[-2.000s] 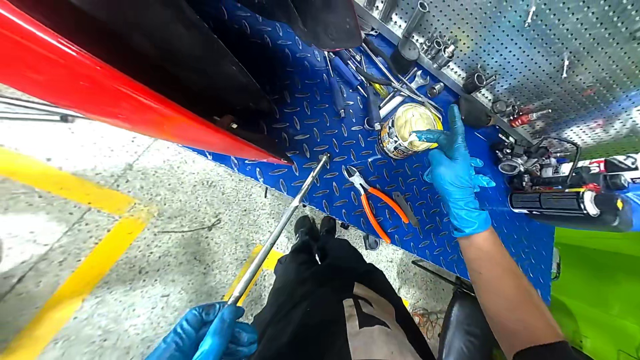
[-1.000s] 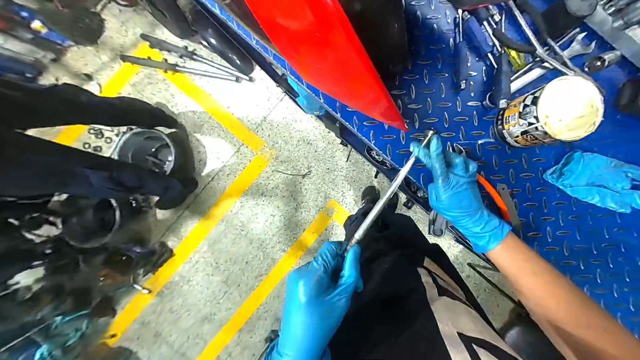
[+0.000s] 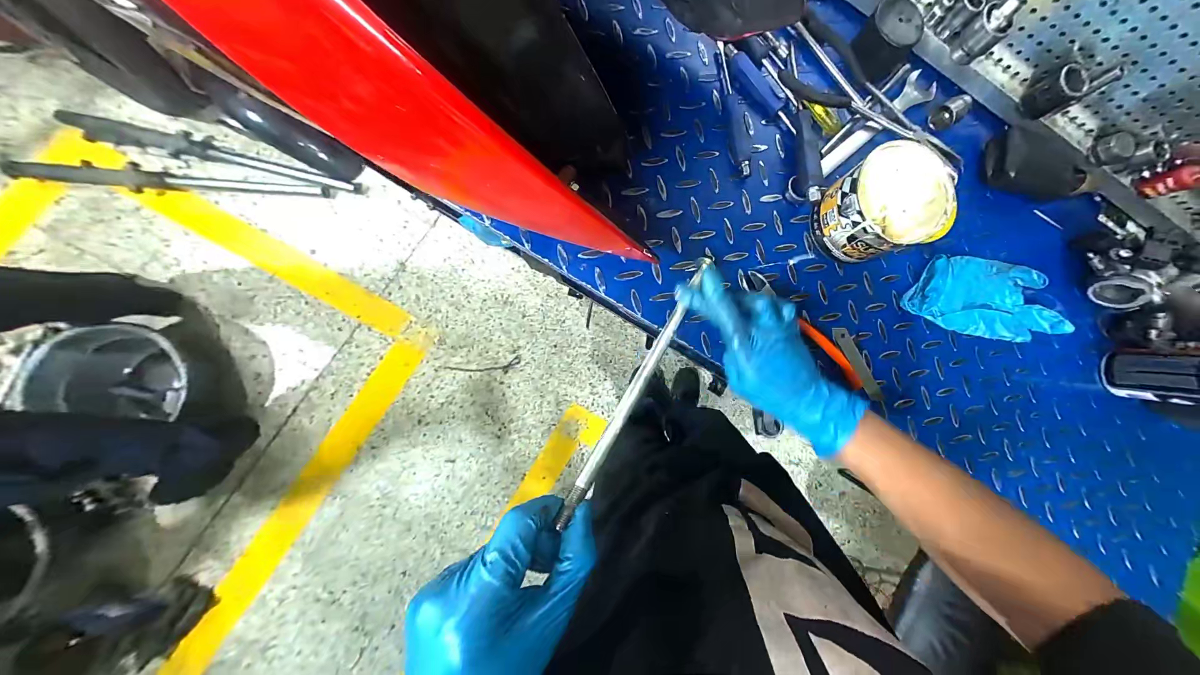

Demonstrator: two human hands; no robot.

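Observation:
A long metal axle rod [image 3: 633, 394] slants from lower left to upper right in front of my body. My left hand [image 3: 511, 586], in a blue glove, pinches its threaded lower end. At the rod's upper end is my gloved right hand [image 3: 764, 347], its fingertips on or close beside the tip; the fingers are blurred. An open tub of pale grease [image 3: 858, 225] stands on the blue diamond-plate bench beyond the right hand. Orange-handled pliers [image 3: 830, 352] lie partly hidden behind that hand. To the right a loose blue glove [image 3: 984, 298] rests on the bench.
A red body panel [image 3: 441, 131] juts over the bench edge. Wrenches [image 3: 872, 112] and screwdrivers lie behind the tub, with sockets [image 3: 1055, 89] by a perforated metal panel. Fork-like black parts [image 3: 178, 178] and a bucket [image 3: 103, 375] are on the floor at left, near a dark-clothed person.
Since two seconds ago my right hand has come from beside the grease tub to the rod's upper end. My left hand keeps hold of the lower end.

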